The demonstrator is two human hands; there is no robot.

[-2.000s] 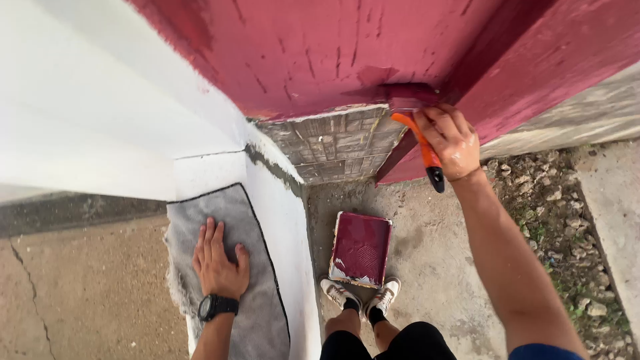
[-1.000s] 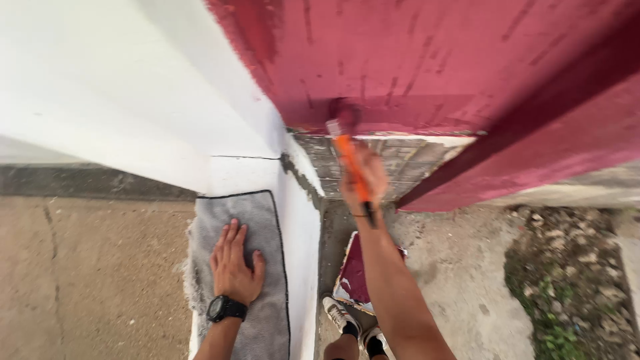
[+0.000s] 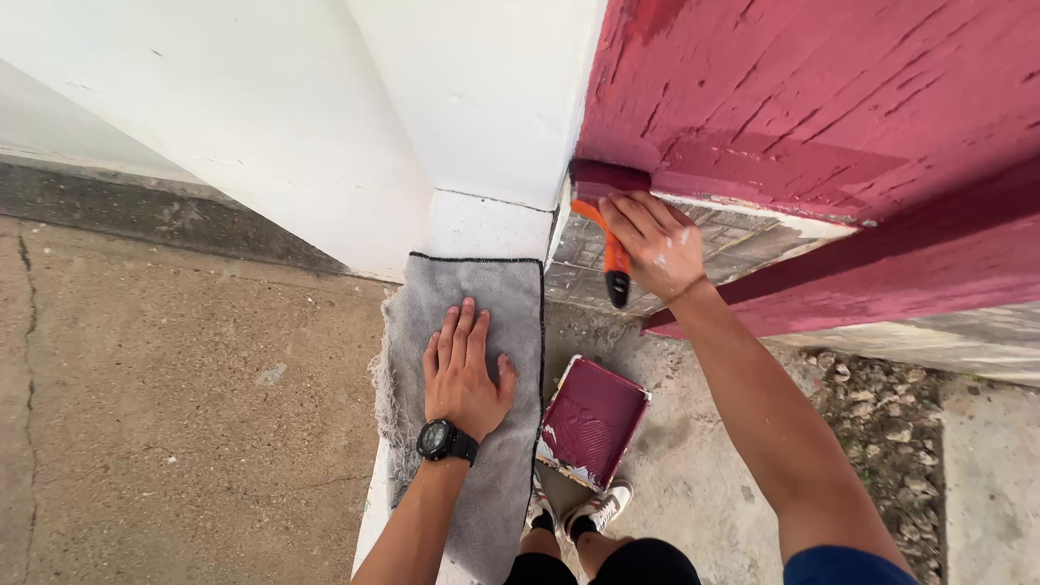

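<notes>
My right hand (image 3: 660,248) grips a paint tool with an orange and black handle (image 3: 615,264). Its dark red painting head (image 3: 611,177) lies against the lower edge of the red wall (image 3: 772,106), right beside the corner with the white wall (image 3: 496,97). My left hand (image 3: 469,382), with a black watch at the wrist, rests flat, fingers slightly apart, on a grey cloth (image 3: 487,508) with a frayed left edge. The cloth lies over a low white ledge. On the ground by my shoes sits a paint tray (image 3: 597,418) holding dark red paint.
An unpainted grey wall base (image 3: 723,248) runs below the red paint. A red projecting section (image 3: 894,252) of wall is at the right. Rubble and weeds (image 3: 886,455) fill a strip beyond the concrete floor (image 3: 699,487). Cracked pavement (image 3: 203,390) lies left of the ledge.
My right hand has moved the paint tool left along the wall's lower edge to the white corner. A darker wet band shows on the red wall. My left hand has stayed on the cloth.
</notes>
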